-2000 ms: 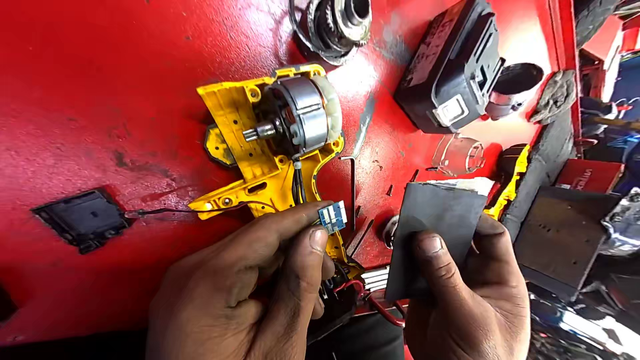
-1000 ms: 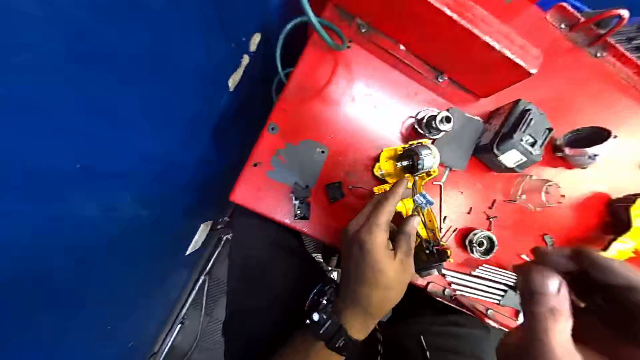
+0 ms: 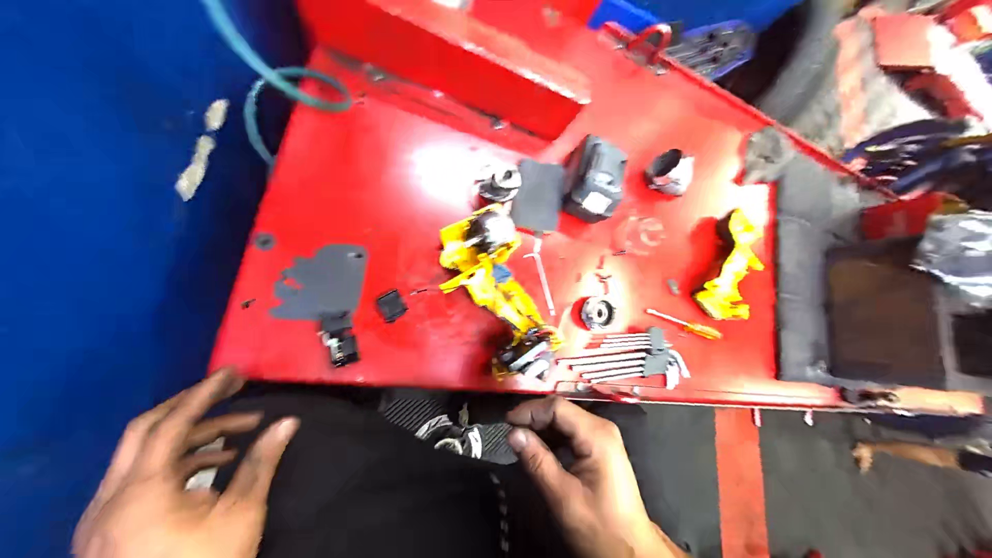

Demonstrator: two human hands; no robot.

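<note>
My left hand, fingers spread and holding nothing, hovers off the lower left edge of the red metal table. Near the table's front edge, my right hand has thumb and forefinger close together; whether something small is between them cannot be told. Beyond it lies a yellow power tool housing half with a motor in its upper end. A geared metal part, a dark flat sheet and a black battery pack lie behind. A ring gear part is right of the housing.
A hex key set, a screwdriver with a yellow handle and another yellow housing piece lie to the right. A small black part and a black-and-metal piece are at left. A teal hose hangs behind.
The dark sheet, held in my right hand two seconds ago, lies on the table. My left hand has left the yellow housing and moved left. The view has pulled back.
</note>
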